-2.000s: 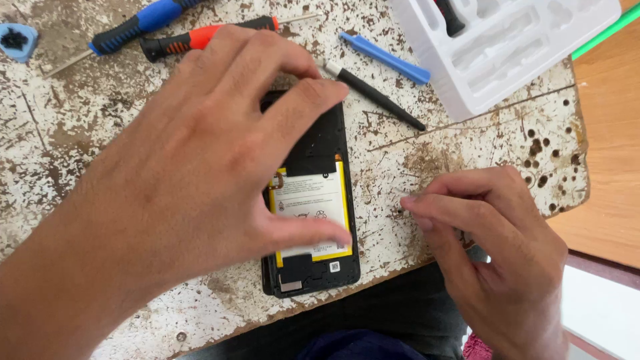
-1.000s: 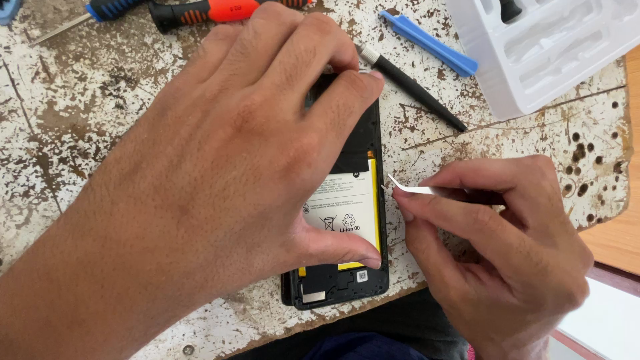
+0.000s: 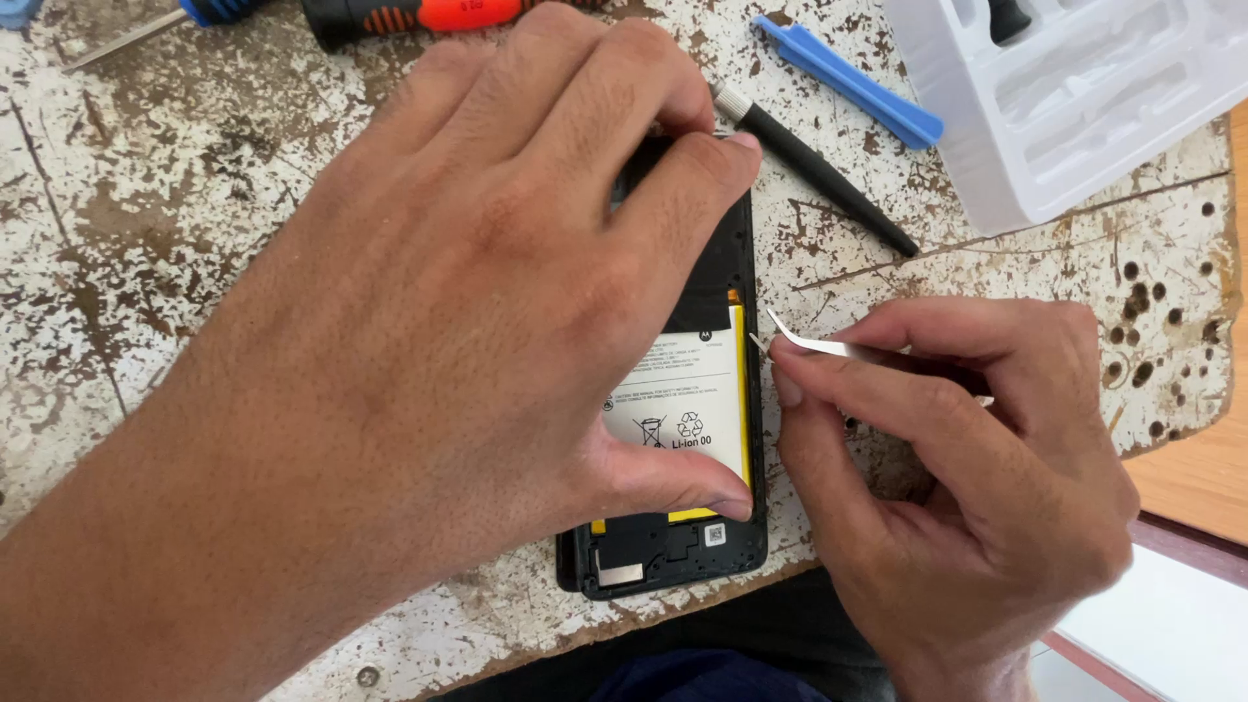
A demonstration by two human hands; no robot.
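Observation:
An opened smartphone (image 3: pixel 741 551) lies on the worn bench, its white battery (image 3: pixel 673 390) with yellow edges exposed below a black cover. My left hand (image 3: pixel 487 253) spans the phone from above, thumb on the battery's lower right edge and index finger by the phone's upper right edge; the palm hides much of it. My right hand (image 3: pixel 955 468) grips curved metal tweezers (image 3: pixel 829 346) just right of the phone. Their tips are apart, pointing up and left beside the frame, and do not clearly touch it.
A black-handled precision knife or similar tool (image 3: pixel 829 180) and a blue plastic pry tool (image 3: pixel 858 83) lie beyond the phone. A white moulded tray (image 3: pixel 1053 185) is at upper right. Red-black (image 3: pixel 468 12) and blue (image 3: pixel 219 8) screwdrivers lie at the top. Drilled holes mark the bench's right side.
Tweezers now show plainly in my right hand, which has come closer to the phone's right edge since the earliest frame. My left hand stays over the phone. The view has shifted closer.

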